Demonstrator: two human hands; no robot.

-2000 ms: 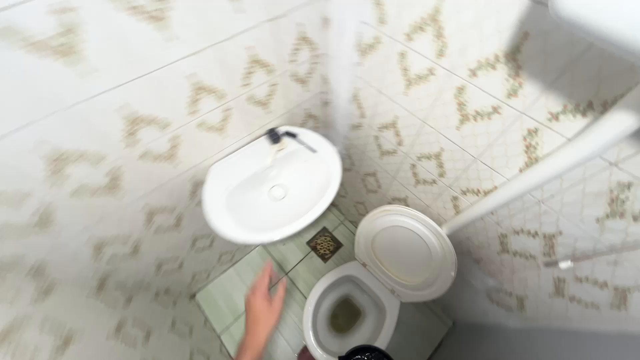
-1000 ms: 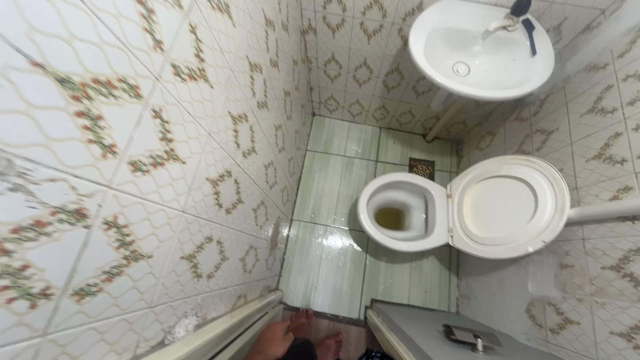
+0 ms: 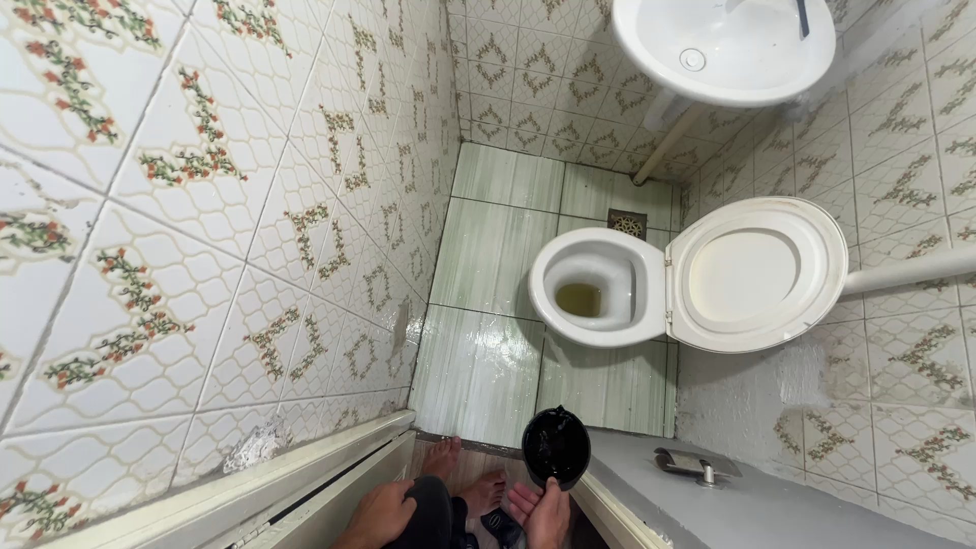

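In my right hand (image 3: 543, 512) is a black plastic dipper (image 3: 557, 448), gripped at its near side over the doorway threshold, with wet glints inside. My left hand (image 3: 381, 512) lies against a dark rounded shape (image 3: 428, 512), which may be my clothed knee; its fingertips are partly hidden. Beyond the dipper stands a white toilet bowl (image 3: 549, 324) with yellowish liquid in it. Its seat and lid (image 3: 743, 278) are raised toward the right wall. My bare feet (image 3: 484, 492) are on the wood-look floor at the threshold.
Green floor tiles (image 3: 476, 366) look wet. A metal floor drain (image 3: 627, 223) lies behind the toilet bowl, below a white washbasin (image 3: 724, 61). A door frame (image 3: 320, 465) stands at left, and a grey door (image 3: 732, 496) with a metal latch at right. Patterned tiled walls (image 3: 229, 252) close in the space.
The black dipper in my right hand has come into view near the threshold. My left hand is farther right in the view, against the dark shape. The view has shifted and turned strongly since the first frame.
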